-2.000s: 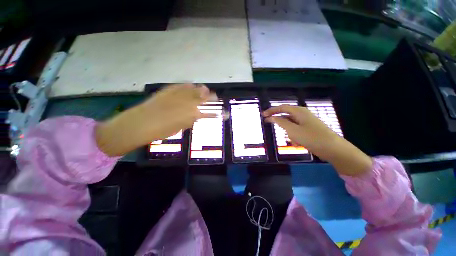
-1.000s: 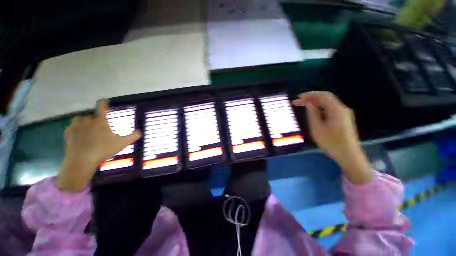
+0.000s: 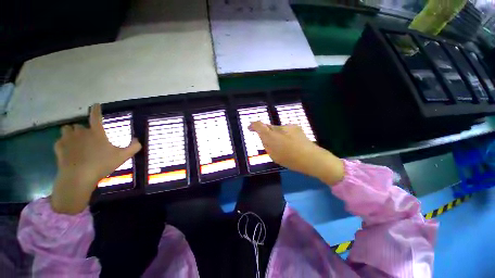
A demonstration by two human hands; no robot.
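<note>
A black phone tray (image 3: 163,102) lies on the bench with a row of several smartphones (image 3: 213,138). Their screens are lit white with lines, and those in view show orange-red strips near the bottom. My left hand (image 3: 89,155) is spread at the tray's left end, thumb and index finger apart around the leftmost phone, partly covering it. My right hand (image 3: 290,146) is over the fourth phone from the left, fingertips at its screen; it hides part of that phone and of the rightmost one. Whether the right hand holds anything small cannot be seen.
A thick black block of dark phones (image 3: 429,76) stands at the right, a yellow item (image 3: 438,15) behind it. A cream board (image 3: 119,76) and a pale grey board (image 3: 260,38) lie behind the tray. A thin white looped cord (image 3: 253,230) hangs at my lap.
My right hand has moved left from beyond the tray's right end to over the fourth phone. My left hand stays at the left end. The view has shifted, so the tray sits further left.
</note>
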